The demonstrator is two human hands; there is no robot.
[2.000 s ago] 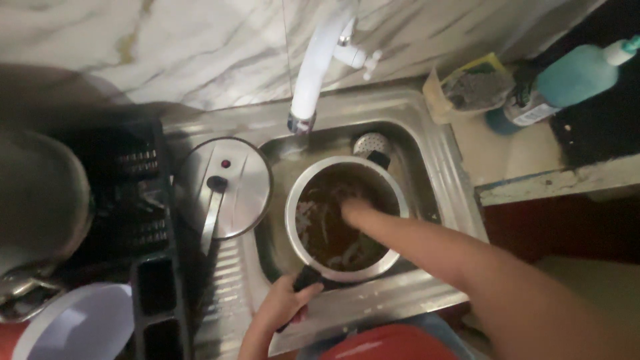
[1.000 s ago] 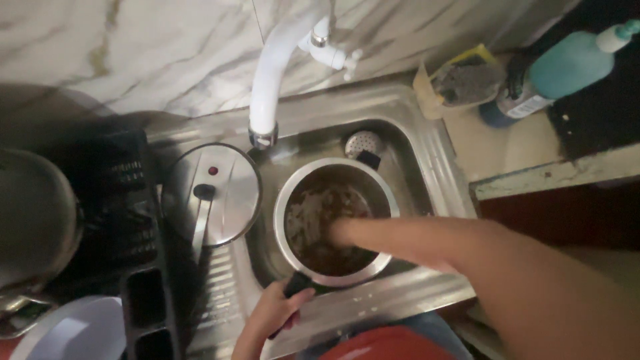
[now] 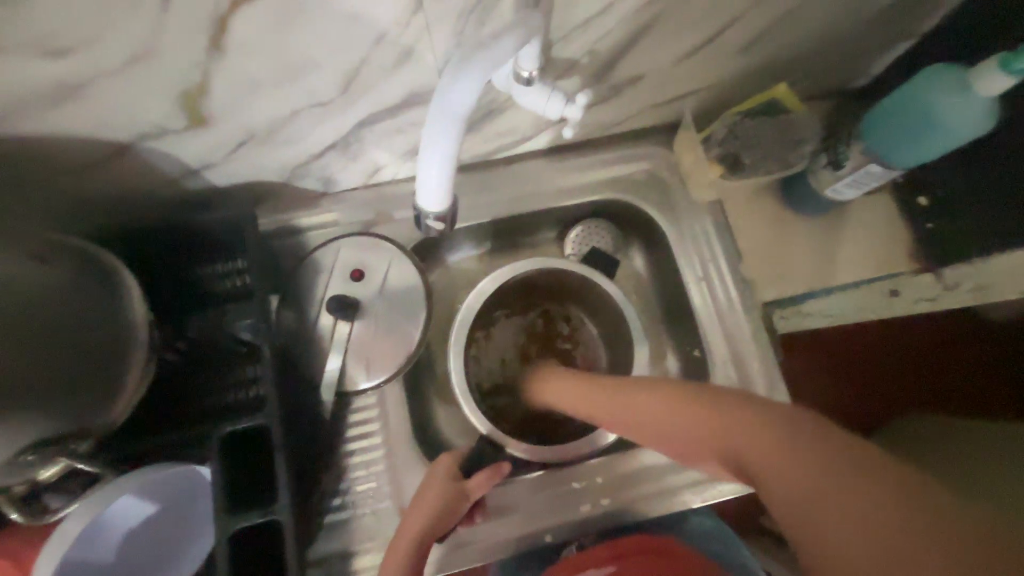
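A round metal pressure cooker pot sits in the stainless steel sink, with brownish liquid and pale bits inside. My left hand is closed around the pot's black handle at the front left. My right hand reaches down into the pot; it is blurred and its fingers are hidden in the liquid, so whether they hold anything cannot be told. The pot's lid, with a black knob and a long metal arm, lies on the drainboard to the left.
A white tap hangs over the sink's back edge, and a perforated drain strainer lies behind the pot. At the right stand a tub with a scouring pad and a pump bottle. A black dish rack and a white bowl are at the left.
My right hand has moved about inside the pot, toward the front left of where it was two seconds ago. My left hand has kept hold of the handle.
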